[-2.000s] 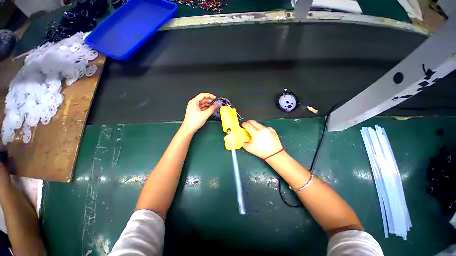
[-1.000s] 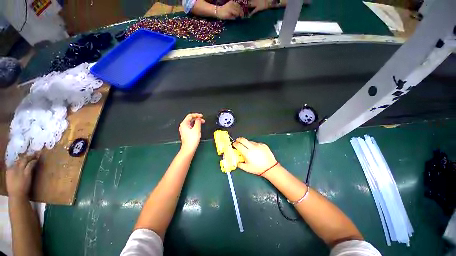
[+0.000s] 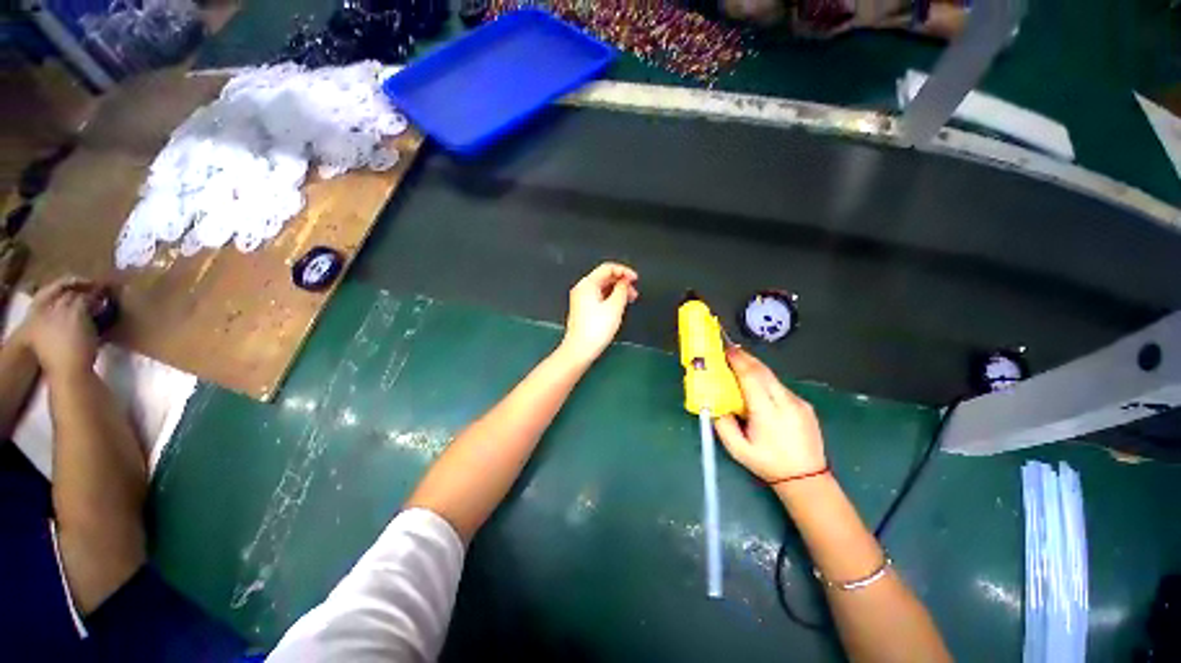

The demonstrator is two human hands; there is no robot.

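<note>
My right hand (image 3: 773,421) grips a yellow glue gun (image 3: 706,360), nozzle pointing away from me. A translucent glue stick (image 3: 711,518) trails from its back. My left hand (image 3: 600,308) is over the near edge of the dark belt, fingers curled together, with nothing visible in it. A round black-and-white unit (image 3: 769,317) lies on the belt just right of the gun's nozzle, touched by neither hand. A second round unit (image 3: 999,372) lies further right, beside the white post.
A brown board (image 3: 246,317) at left holds white plastic discs (image 3: 246,162) and a round unit (image 3: 317,268). A neighbour's hands (image 3: 62,324) are at far left. A blue tray (image 3: 499,80), white post (image 3: 1062,395), spare glue sticks (image 3: 1056,563) and black cord (image 3: 913,486) are also in view.
My left hand has let go of the round unit, which now lies on the belt. The gun has moved off it. The view has swung left, and the neighbour's hands show more fully.
</note>
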